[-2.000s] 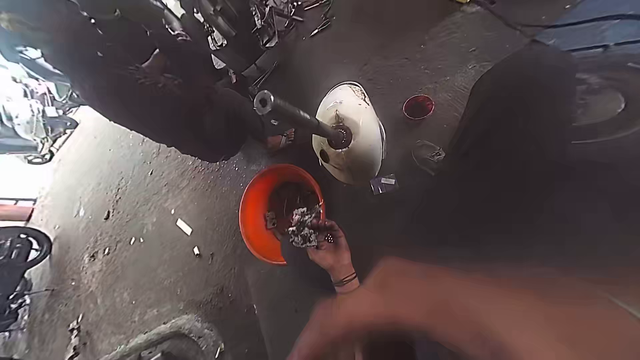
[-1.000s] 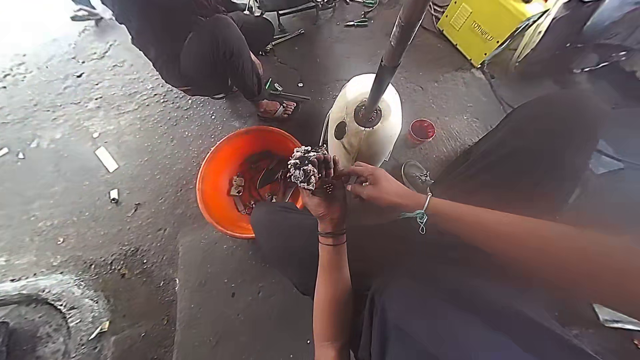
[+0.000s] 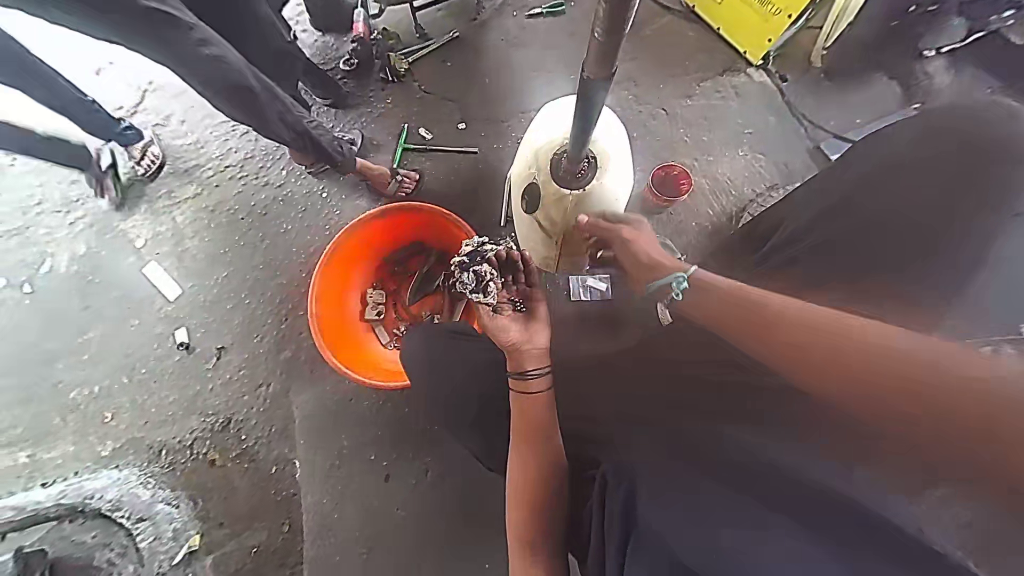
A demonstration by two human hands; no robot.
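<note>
My left hand (image 3: 516,308) lies palm up, holding a crumpled, dirty rag (image 3: 476,270) at its fingers and several small steel balls (image 3: 512,305) on the palm. It is beside the right rim of an orange plastic basin (image 3: 326,296) holding metal parts. My right hand (image 3: 628,246) is over the lower right of a cream-coloured motorcycle body panel (image 3: 544,152), thumb and forefinger near each other; whether it holds something small cannot be told. A dark metal tube (image 3: 596,88) stands up from the panel, with small balls in a ring (image 3: 574,170) around its base.
A red cup (image 3: 670,184) stands right of the panel, a small clear plastic bag (image 3: 590,288) below it. A green T-handle wrench (image 3: 436,149) lies near another person's sandalled foot (image 3: 388,178). Another person's feet are at far left. A yellow case (image 3: 748,24) is at the top right.
My right hand has moved away from my left hand, to the right, over the cream panel. The other person at upper left, crouched or seated before, now shows standing legs.
</note>
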